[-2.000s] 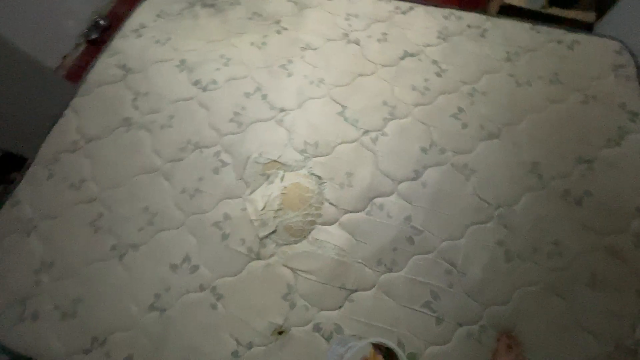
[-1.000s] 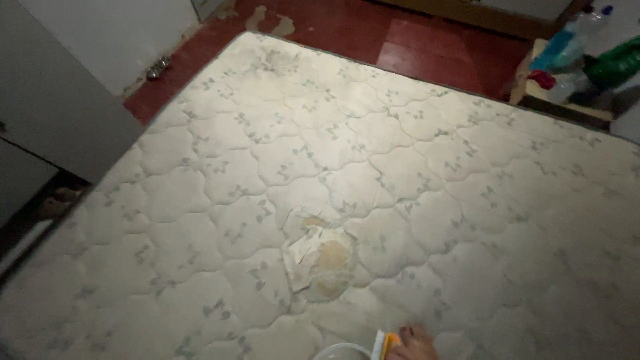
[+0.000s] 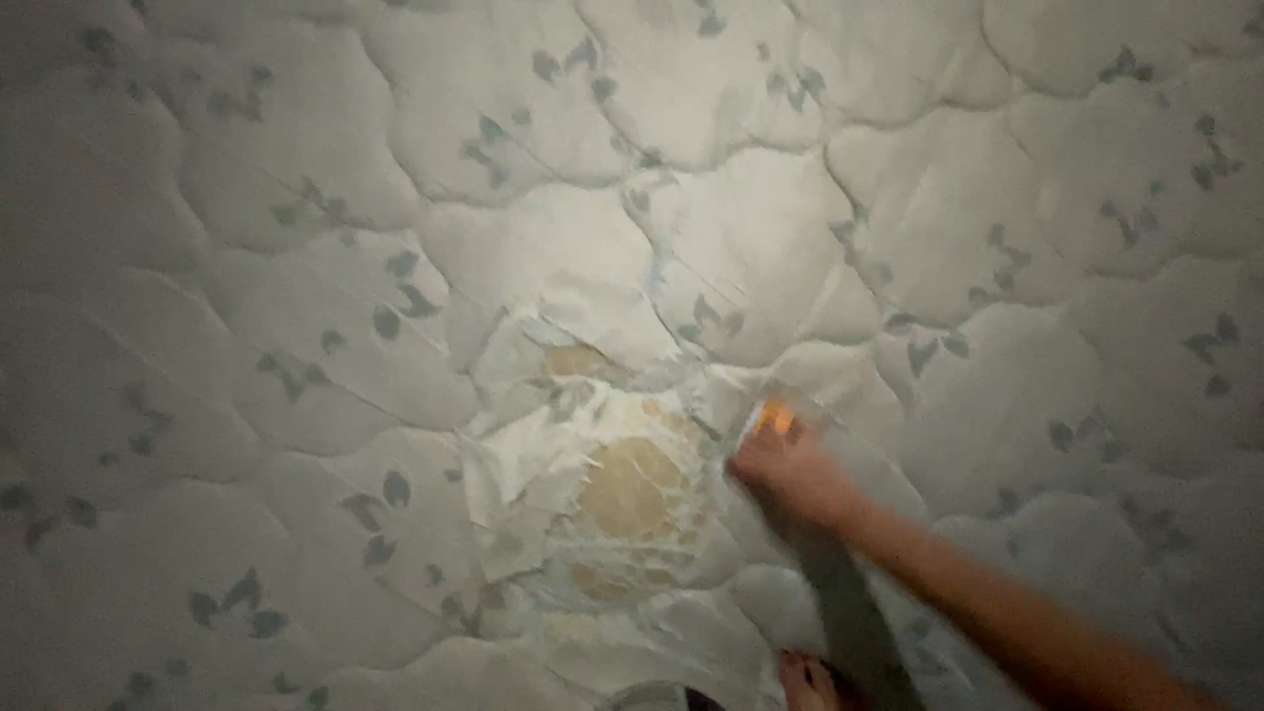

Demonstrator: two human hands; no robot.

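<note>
My right hand reaches in from the lower right, blurred, closed around a small orange and white brush. The brush is at the quilted mattress, just right of its torn patch. Yellowish foam shows through the torn, frayed cover there. Leaf shapes are printed on the pale fabric. At the bottom edge the rim of a round container is partly cut off by the frame. My left hand is not in view.
Mattress fabric with wavy quilted seams fills the view. What looks like part of a bare foot shows at the bottom edge, right of the container. The arm casts a dark shadow on the fabric.
My right hand with the brush has moved from beside the container up to the right side of the torn patch. The view has come much closer to the mattress.
</note>
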